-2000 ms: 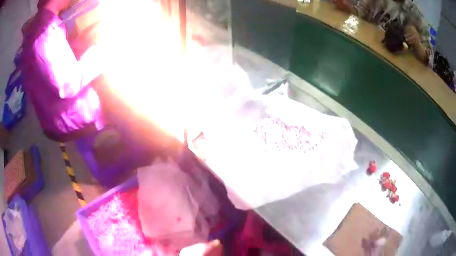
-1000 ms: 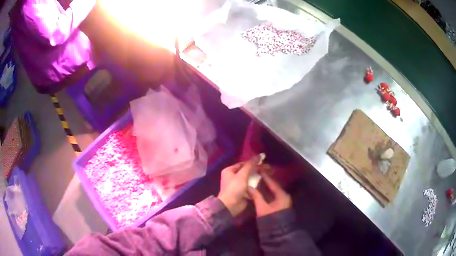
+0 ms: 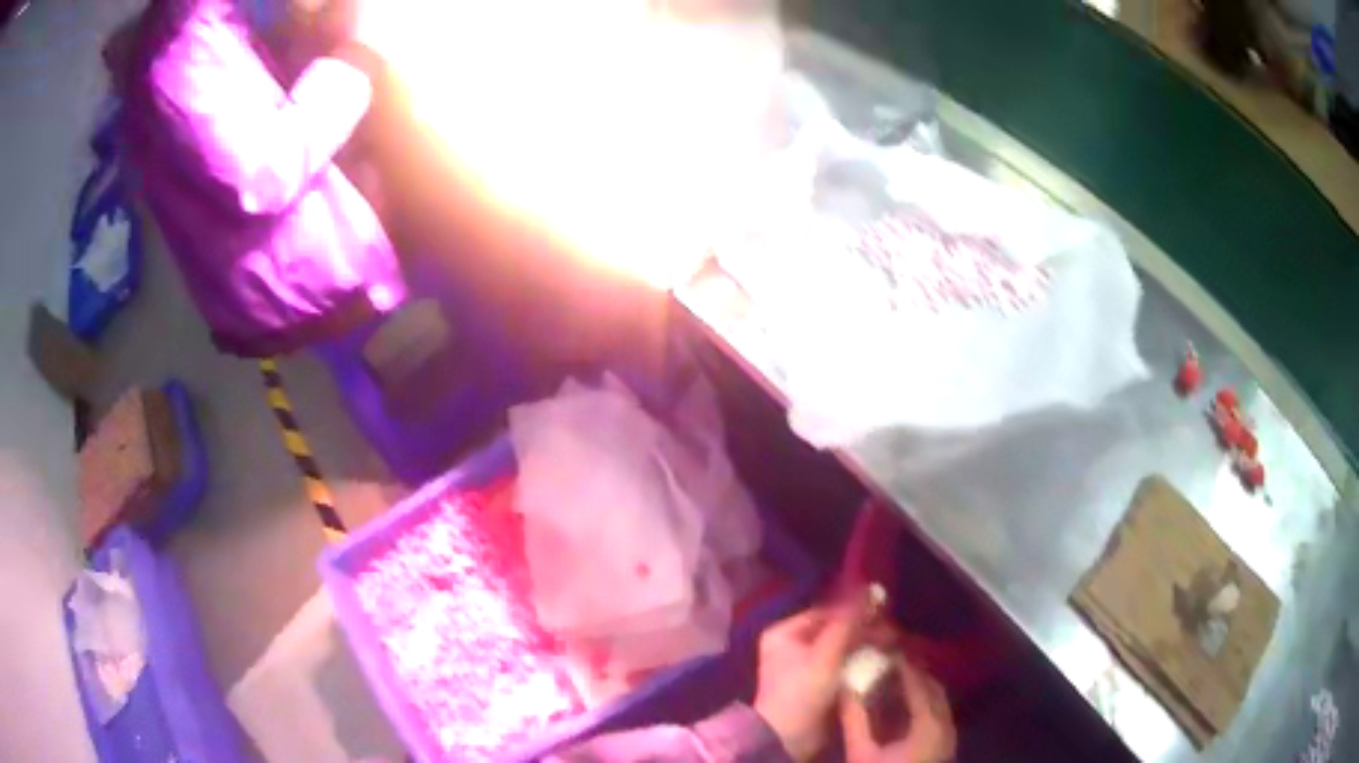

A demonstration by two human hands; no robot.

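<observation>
My left hand [image 3: 805,678] and my right hand [image 3: 912,719] are close together over my lap at the bottom edge, both blurred. My left fingertips pinch a small pale piece [image 3: 875,596]. My right fingers hold a rounded whitish object [image 3: 868,674] with dark specks; its far side is hidden. On the metal bench, a brown stained pad [image 3: 1140,581] bears a whitish lump [image 3: 1224,599]. Red figures lie beyond the pad, one [image 3: 1188,373] apart and several in a cluster [image 3: 1234,429].
A white sheet [image 3: 969,365] with speckled pieces [image 3: 946,266] lies on the bench. A purple-looking crate [image 3: 358,626] of pink-red pieces, partly under pale sheets [image 3: 596,514], stands left of my hands. A person in a pink-purple jacket [image 3: 268,224] is upper left beside lamp glare. A green belt [image 3: 1192,164] runs behind.
My view first swung so both hands came in, then shifted so bench and hands sit lower and further right. The hands remain together with the whitish object.
</observation>
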